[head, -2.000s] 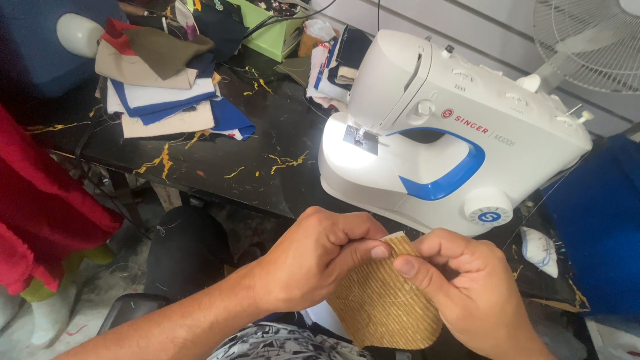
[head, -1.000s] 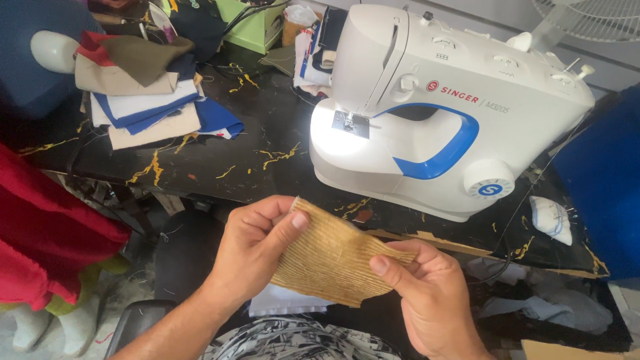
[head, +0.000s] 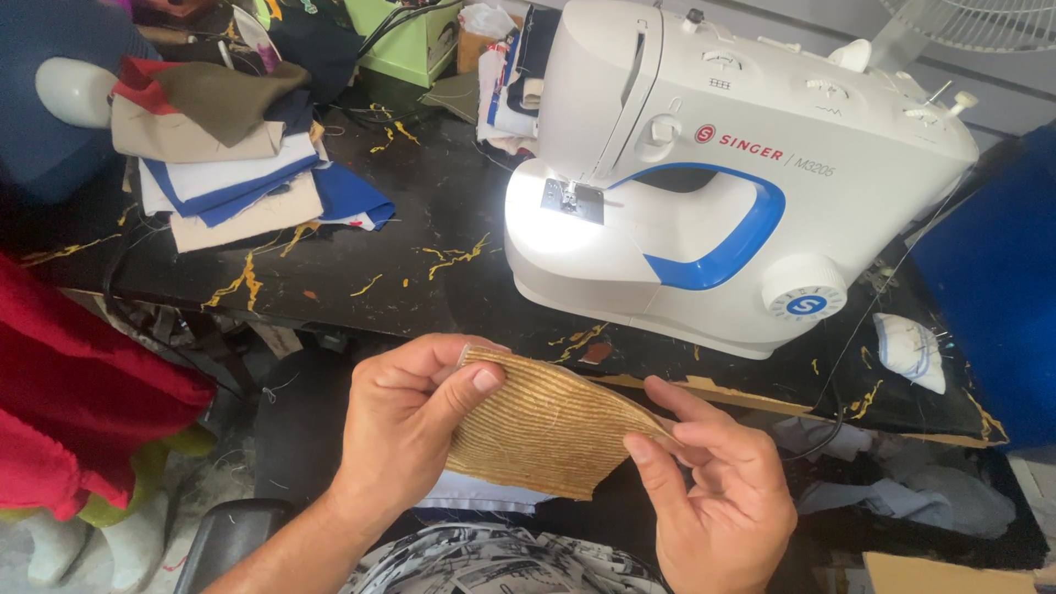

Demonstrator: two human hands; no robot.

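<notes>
A piece of mustard-gold ribbed fabric (head: 544, 425) is stretched between my hands above my lap, in front of the table's edge. My left hand (head: 421, 412) pinches its upper left corner between thumb and fingers, where a pale edge shows. At the right corner, my right hand (head: 714, 470) has thumb and fingertips on the fabric, with the index finger raised. Beyond the hands stands a white and blue Singer sewing machine (head: 726, 165), its lamp lighting the metal needle plate (head: 573, 202). A light-coloured cloth (head: 483, 492) lies below the gold fabric.
Folded fabric pieces (head: 239, 177) are stacked on the black, yellow-veined table (head: 355, 280). A pincushion with pins (head: 910, 353) sits at the table's right edge. A green box (head: 408, 49), more fabric (head: 507, 82) and a white fan (head: 982, 21) are behind. Red cloth (head: 82, 396) hangs at left.
The gold fabric has gone from being bunched between close-held hands to being spread between them. My right hand has moved away from my left, and its index finger has lifted since one second ago.
</notes>
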